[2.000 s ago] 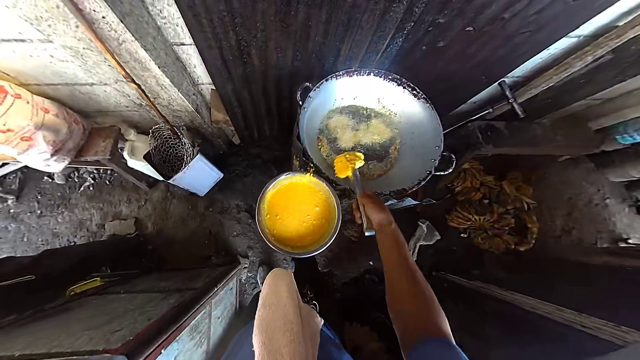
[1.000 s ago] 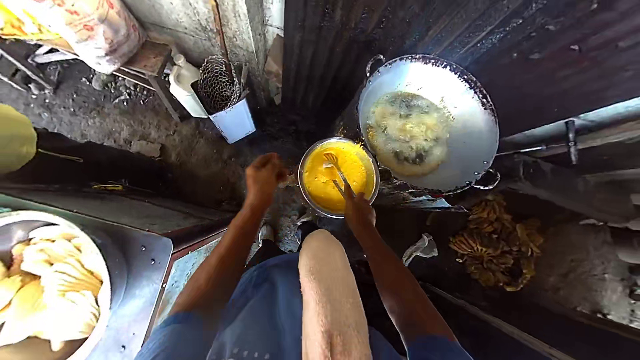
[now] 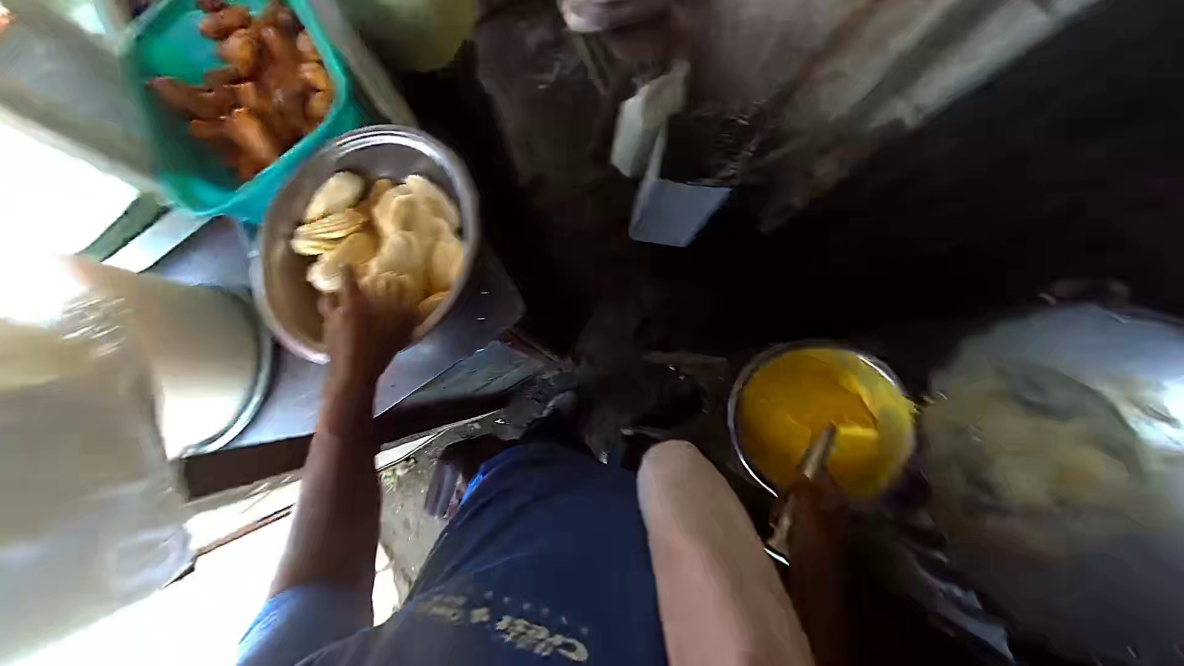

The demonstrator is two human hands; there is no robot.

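Observation:
My left hand (image 3: 361,319) reaches into a round metal bowl (image 3: 276,268) and touches the pale flattened slices (image 3: 398,231) heaped there; its fingertips are partly lost among them. My right hand (image 3: 809,513) is closed around the handle of a metal utensil (image 3: 819,453), whose head is down in the yellow batter (image 3: 795,398) of a steel bowl (image 3: 737,421). Right of that bowl, a large wok (image 3: 1147,370) holds oil with pale pieces frying (image 3: 1045,462), all blurred.
A teal plastic basket (image 3: 338,69) of browned fried pieces (image 3: 254,102) adjoins the metal bowl. A large pale container (image 3: 208,361) stands at the left on the dark tabletop (image 3: 453,347). A white box-like container (image 3: 675,213) lies beyond, at upper middle.
The view has swung left. My left hand has moved from mid-air beside the batter bowl to the slices. My right hand remains at the batter bowl with the utensil, which was over the wok earlier.

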